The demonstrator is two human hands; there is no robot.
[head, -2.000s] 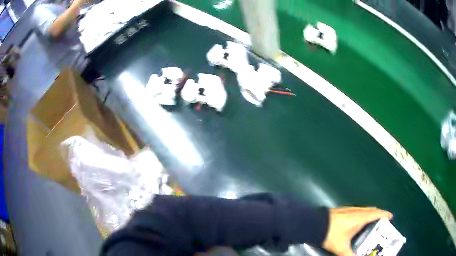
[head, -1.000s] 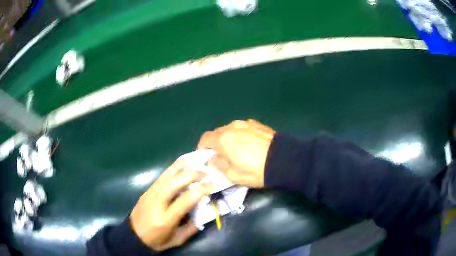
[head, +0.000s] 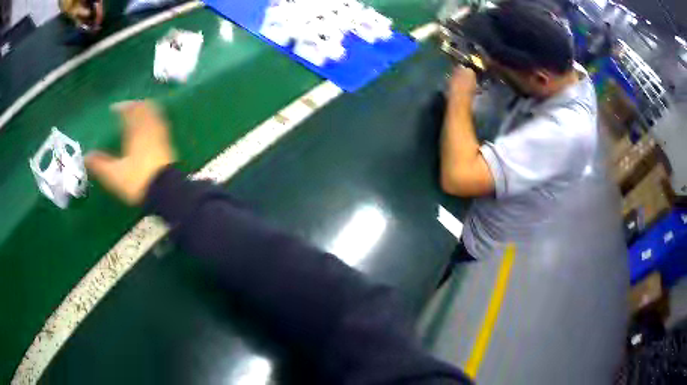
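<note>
A white plastic housing (head: pixel 56 177) with oval openings lies on the bright green conveyor belt at the left. My right hand (head: pixel 135 154) is blurred, reaching over the belt just right of this housing. Its fingers and thumb are spread apart, with a visible gap to the housing, and nothing shows in it. The dark sleeve runs from the lower right across the bench and the whitish rail. A second white unit (head: pixel 178 55) lies farther back on the belt. My left hand is out of the picture.
A blue mat (head: pixel 354 79) with several white parts lies across belt and rail at the top. A person (head: pixel 531 143) in a grey shirt stands at the bench on the right. A small white slip (head: pixel 450 222) lies at the bench edge. Boxes stand far right.
The view has swung right along the line. Both hands were on a white unit over the bench; now my right hand is empty over the belt and my left hand has left the picture.
</note>
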